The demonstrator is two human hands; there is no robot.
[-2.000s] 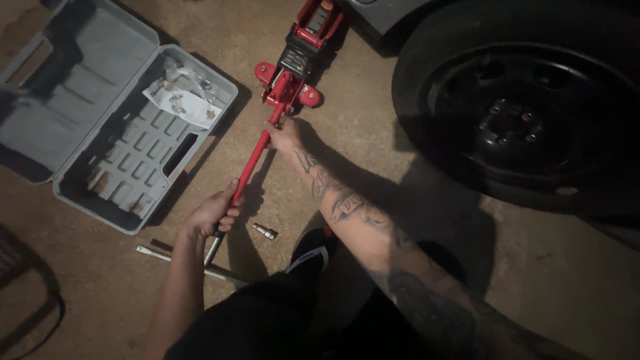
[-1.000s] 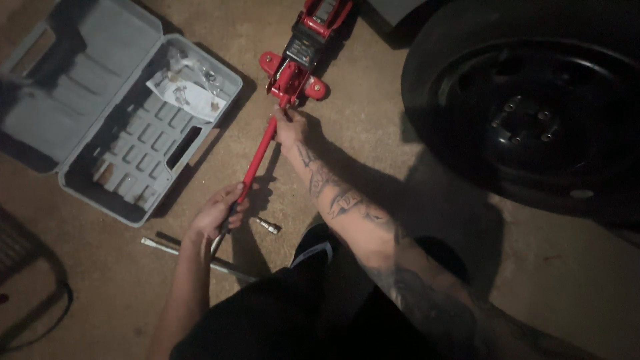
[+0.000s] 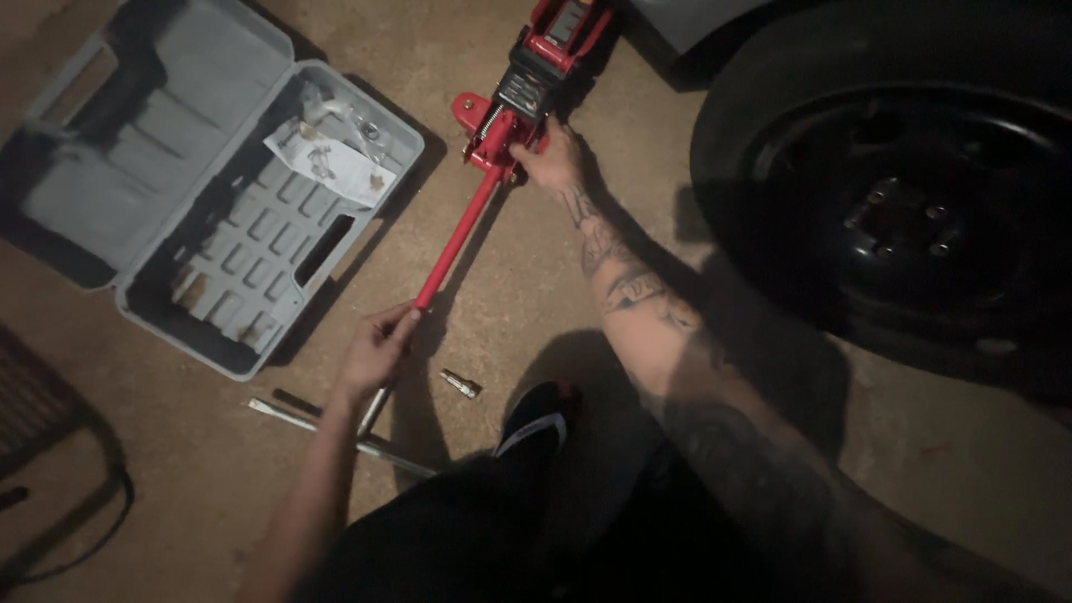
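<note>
A red floor jack [image 3: 511,109] rests on the concrete floor, with a red tubular handle [image 3: 456,243] running from its rear end down to my left hand [image 3: 377,347]. My left hand is closed around the lower end of that handle. My right hand [image 3: 553,157] lies on the right side of the jack's rear end, beside the handle socket, its fingers partly hidden by the body. Below the left hand lies a metal lug wrench [image 3: 385,452], partly covered by my forearm. A small metal socket [image 3: 461,383] lies to the right of the wrench.
An open grey plastic case [image 3: 251,251] stands on the left, with a paper sheet [image 3: 331,163] and a clear plastic bag [image 3: 360,126] inside. A car wheel [image 3: 904,209] with a black steel rim is at the right. My shoe [image 3: 540,419] is at the lower middle. A dark-framed object [image 3: 92,427] is at the lower left.
My right hand has moved from the upper part of the handle onto the side of the jack's rear end. My left hand remains at the handle's lower end.
</note>
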